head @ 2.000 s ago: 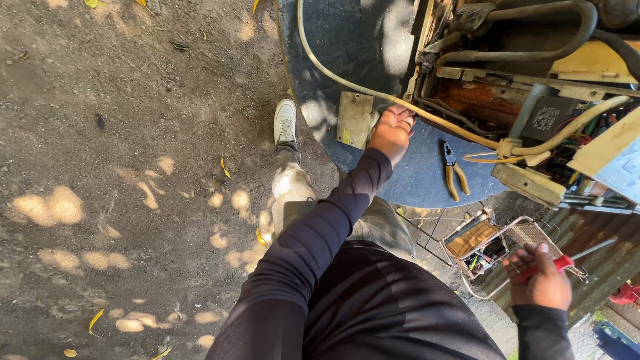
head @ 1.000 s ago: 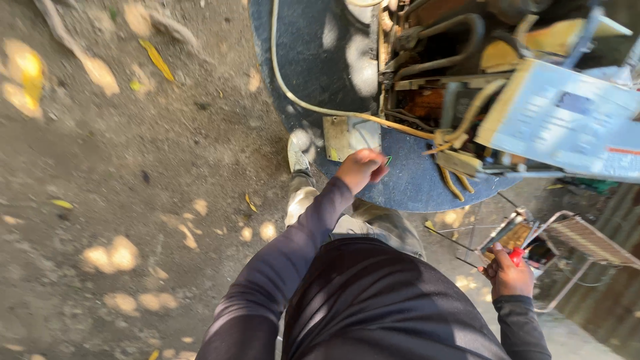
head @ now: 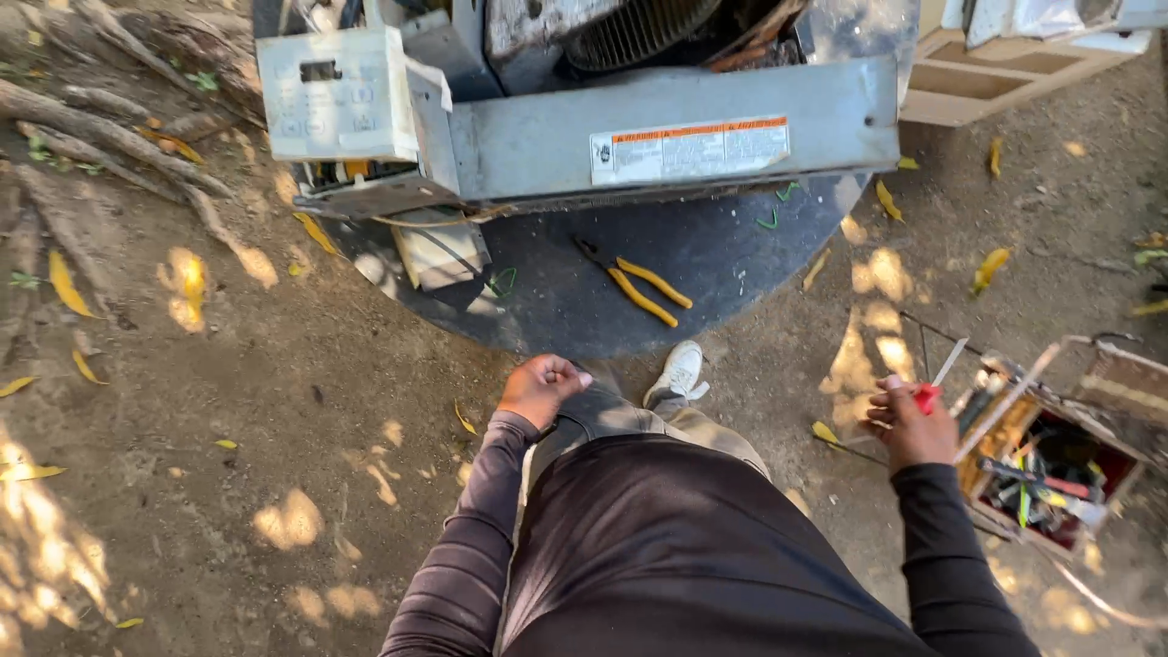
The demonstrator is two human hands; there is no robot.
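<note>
My left hand (head: 546,388) is in front of my body, just below the edge of the round dark table (head: 538,319); its fingers are curled together, and whether something small is between them cannot be told. My right hand (head: 912,424) is off to the right, closed on the red handle of a screwdriver (head: 949,362) whose shaft points up. Yellow-handled pliers (head: 641,283) lie slightly open on the table. Behind them stands a metal air-conditioner chassis (head: 520,146) with a control panel (head: 338,96) at its left end and a dark blower wheel (head: 643,32).
A wooden toolbox (head: 1090,525) full of tools stands at right, in a metal-framed stand. A small metal plate (head: 443,248) and green wire scraps (head: 502,281) lie on the table. A beige plastic grille (head: 990,78) is at upper right, and tree roots (head: 119,137) at upper left.
My view has turned a good deal. My left hand, at the appliance's edge two seconds ago, has come away from it toward my body. My right hand still holds the screwdriver.
</note>
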